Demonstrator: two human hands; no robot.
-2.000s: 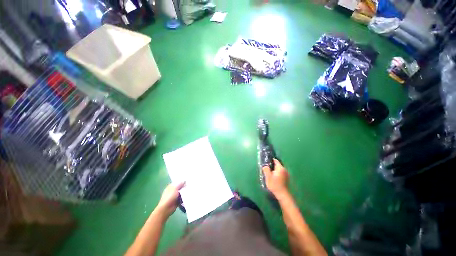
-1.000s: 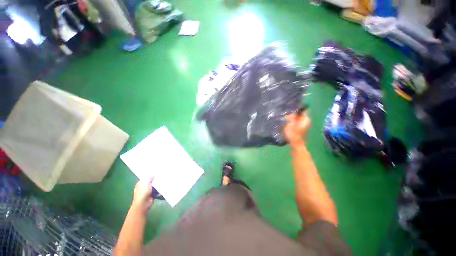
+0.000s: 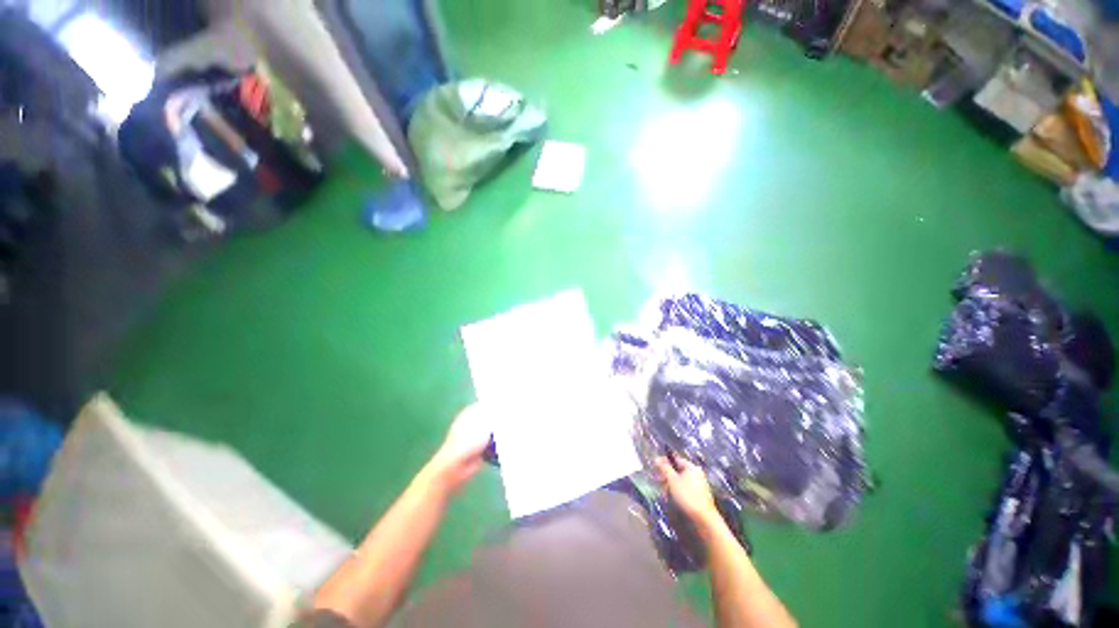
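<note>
My left hand (image 3: 466, 439) holds a white sheet of paper (image 3: 552, 405) by its left edge; a small dark thing shows beneath the hand. The sheet looks blank from glare. My right hand (image 3: 685, 481) is just right of the sheet's lower corner, at the lower left edge of the dark polybagged garments (image 3: 761, 411). Its fingers are curled by the plastic, but blur hides whether they grip it. The shiny bags lie on the green floor in front of me.
More dark bagged garments (image 3: 1037, 368) lie on the floor at right. A white bin (image 3: 184, 528) stands at lower left. A green sack (image 3: 466, 137), a small white paper (image 3: 560, 166) and a red stool (image 3: 708, 34) are farther off. Boxes (image 3: 890, 39) line the upper right.
The dark bagged garment that my right hand held up is now down on the floor pile. My right hand has moved lower, beside the sheet. The view has shifted, bringing the red stool into sight.
</note>
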